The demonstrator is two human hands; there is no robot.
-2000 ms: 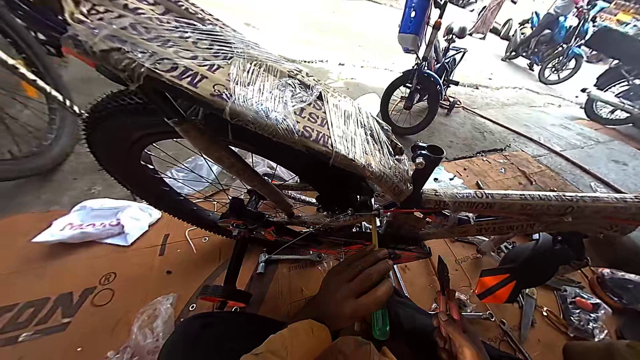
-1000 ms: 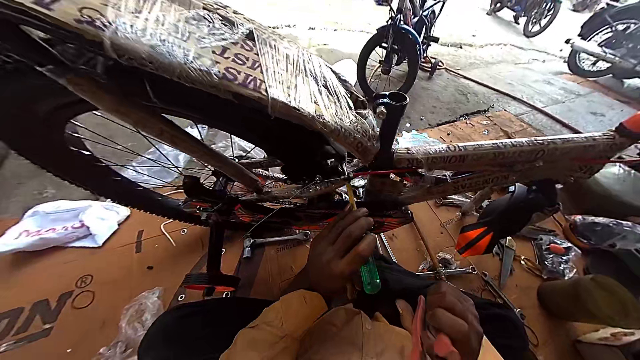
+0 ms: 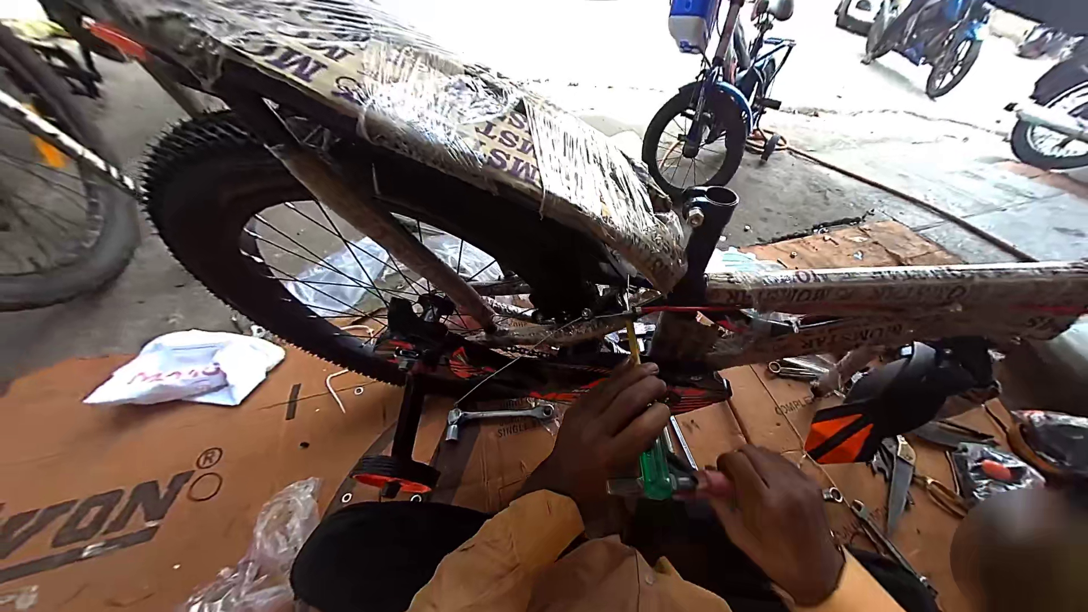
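A wrapped bicycle frame [image 3: 884, 289] with a knobby rear wheel [image 3: 204, 204] lies across the view. My left hand [image 3: 608, 425] is closed around a screwdriver with a green handle [image 3: 654, 467]; its yellowish shaft points up to the frame near the seat tube [image 3: 707, 234], and the tip's exact contact cannot be made out. My right hand [image 3: 778, 518] grips a tool with a reddish handle [image 3: 712, 484], whose metal end lies beside or behind the green handle. A thin cable runs from the frame down to the left. A training wheel [image 3: 395, 474] stands below the rear wheel.
Cardboard [image 3: 246, 442] covers the ground. A socket wrench [image 3: 501, 414] lies on it, with a white plastic bag [image 3: 187, 367] at the left. An orange-and-black part [image 3: 884, 416], pliers [image 3: 939, 495] and wrenches lie right. A blue child's bicycle [image 3: 701, 119] stands behind. A blurred round shape is at lower right.
My right hand, earlier lower and apart from the screwdriver, has come up beside its green handle with the reddish-handled tool. My left hand keeps hold of the screwdriver at the frame.
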